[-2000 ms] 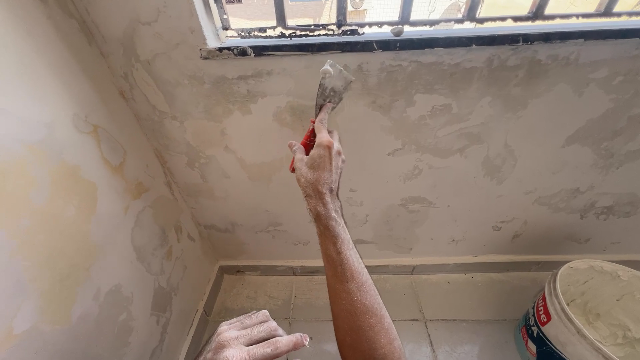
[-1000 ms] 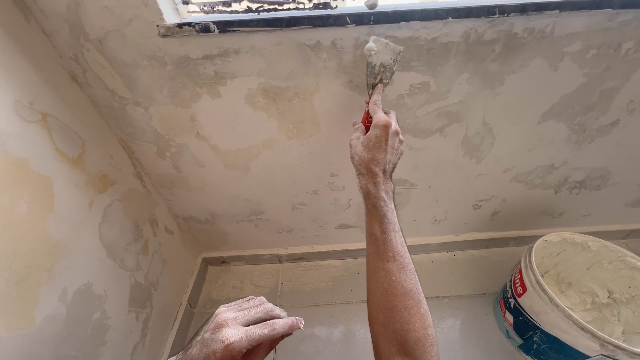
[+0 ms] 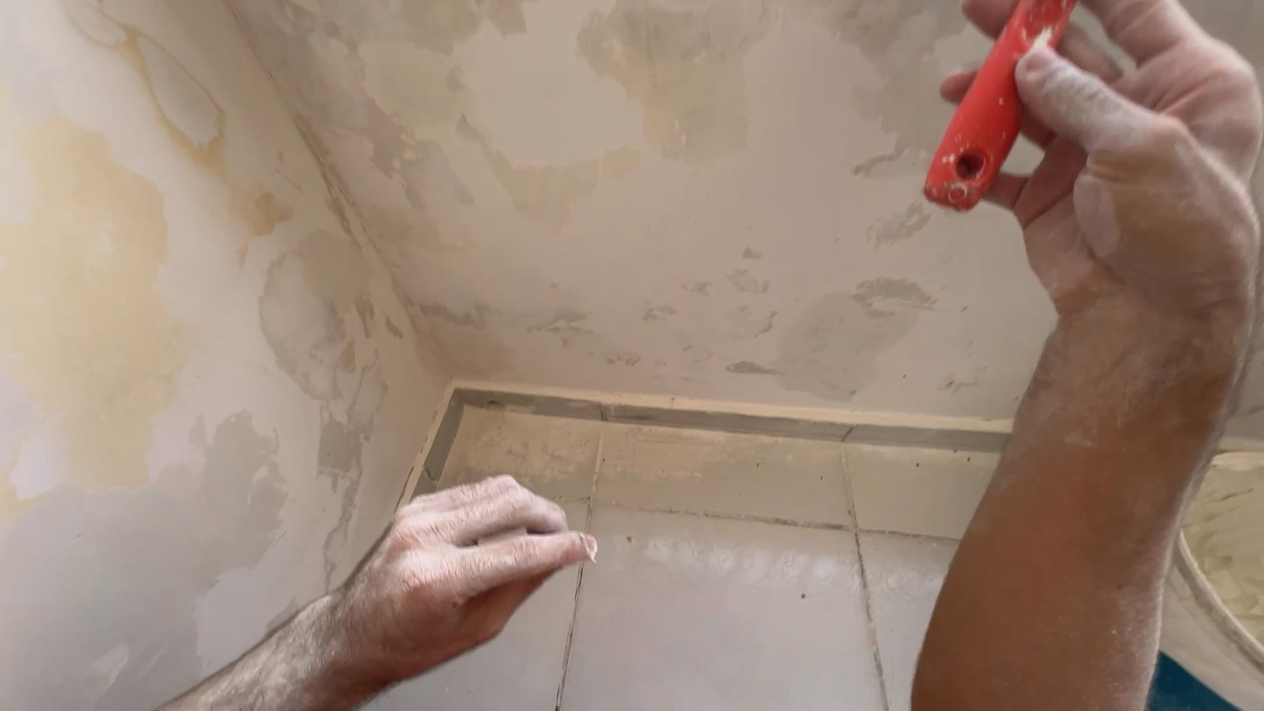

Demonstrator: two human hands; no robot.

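Observation:
My right hand (image 3: pixel 1145 148) is at the upper right, raised in front of the patchy plastered wall (image 3: pixel 691 227). It grips the red handle of a putty knife (image 3: pixel 997 109), whose lower end has a hole and spots of filler; the blade is out of view above. At the lower left, my left hand (image 3: pixel 479 568) is loosely curled above the floor, dusted with white and with a dab of filler at a fingertip. I see nothing held in it, though its palm side is hidden.
A bucket of pale filler (image 3: pixel 1229 563) stands at the right edge, partly behind my right forearm. The left wall (image 3: pixel 89 326) meets the far wall in a corner. Tiled floor (image 3: pixel 721 592) and a grey skirting strip (image 3: pixel 731 420) run along the wall's foot.
My right hand with the putty knife has come away from beneath the window sill, back and to the right. The view has shifted down, so the window is out of sight.

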